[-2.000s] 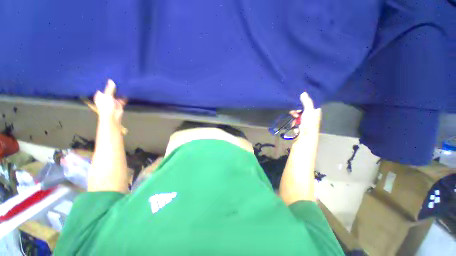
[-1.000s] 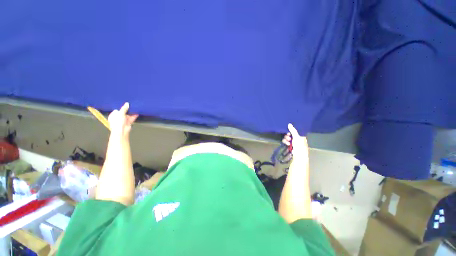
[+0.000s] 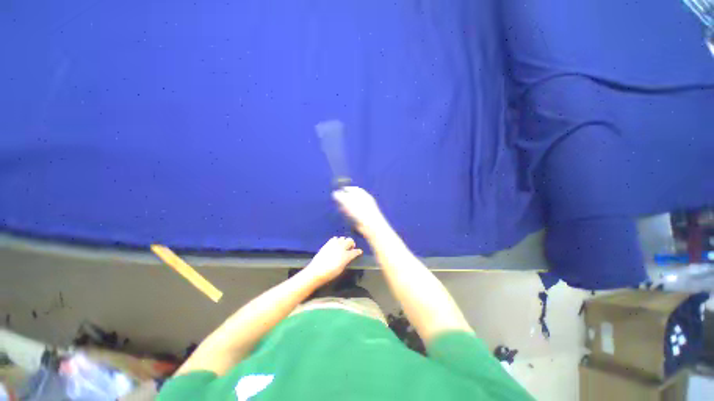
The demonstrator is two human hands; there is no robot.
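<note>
Royal-blue fabric covers the table, with folds toward the right. My right hand is over the fabric near the table edge, closed around the handle of the scissors. Their blurred silvery blades point away from me over the cloth and look closed. My left hand is at the fabric's near edge, just below and left of my right hand, with fingers bent; whether it pinches the cloth is not clear. The wooden stick juts out past the table edge on the left, away from both hands.
A loose length of fabric hangs over the table edge at the right, above cardboard boxes. The grey table edge shows beside it. Dark scraps lie on the floor. Plastic bags are at the lower left.
Both hands have come together at the middle of the near edge. The scissors, earlier hanging at my right hand, now point forward over the cloth. The stick is out of my left hand.
</note>
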